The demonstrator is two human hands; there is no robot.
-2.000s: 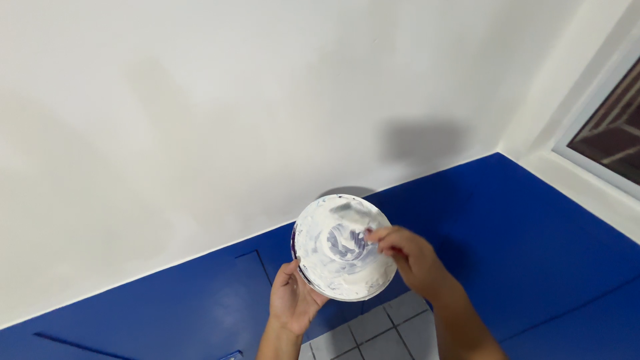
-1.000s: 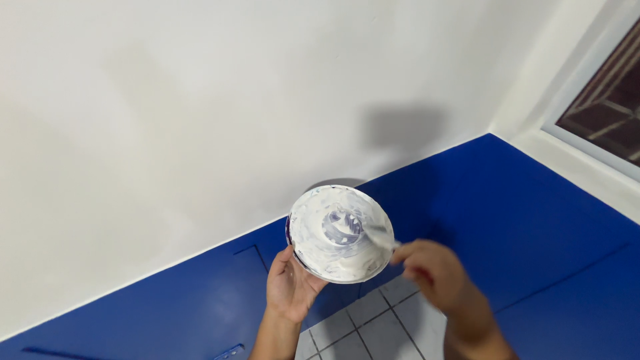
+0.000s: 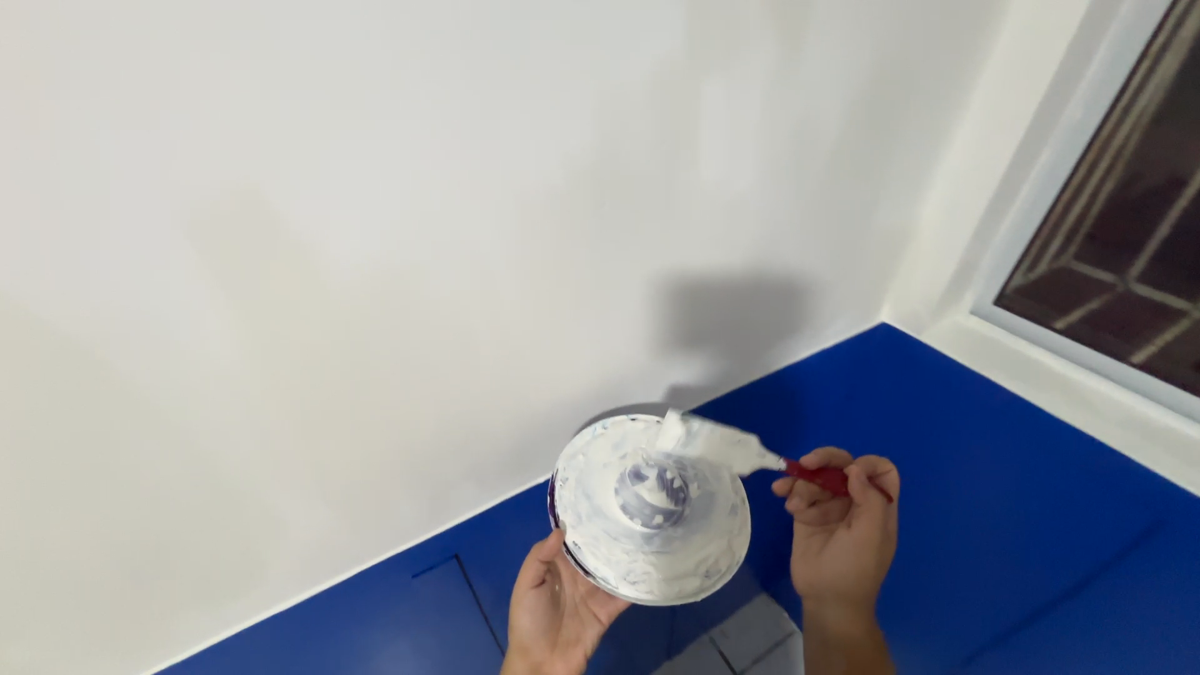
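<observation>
A round white lid (image 3: 609, 553), smeared with white paint or paste, rests on my left hand (image 3: 562, 609), whose thumb is at its rim and whose fingers are beneath. My right hand (image 3: 844, 525), to the right of the lid, grips the red handle of a flat paintbrush (image 3: 717, 445). The brush's wide head is coated white and lies over the lid's upper right part, its tip near the top rim. Whether it touches the lid cannot be told.
Behind the lid rises a white wall (image 3: 375, 234) with faint patches and shadows. A glossy blue surface (image 3: 1012, 497) meets it along a slanting edge. Grey tiles (image 3: 750, 637) show below the lid. At the right is a window frame (image 3: 1087, 361) with bars beyond the glass.
My right hand has moved away from the lid's middle to its right side, and the brush now points left across the lid. My left hand keeps its hold on the lid.
</observation>
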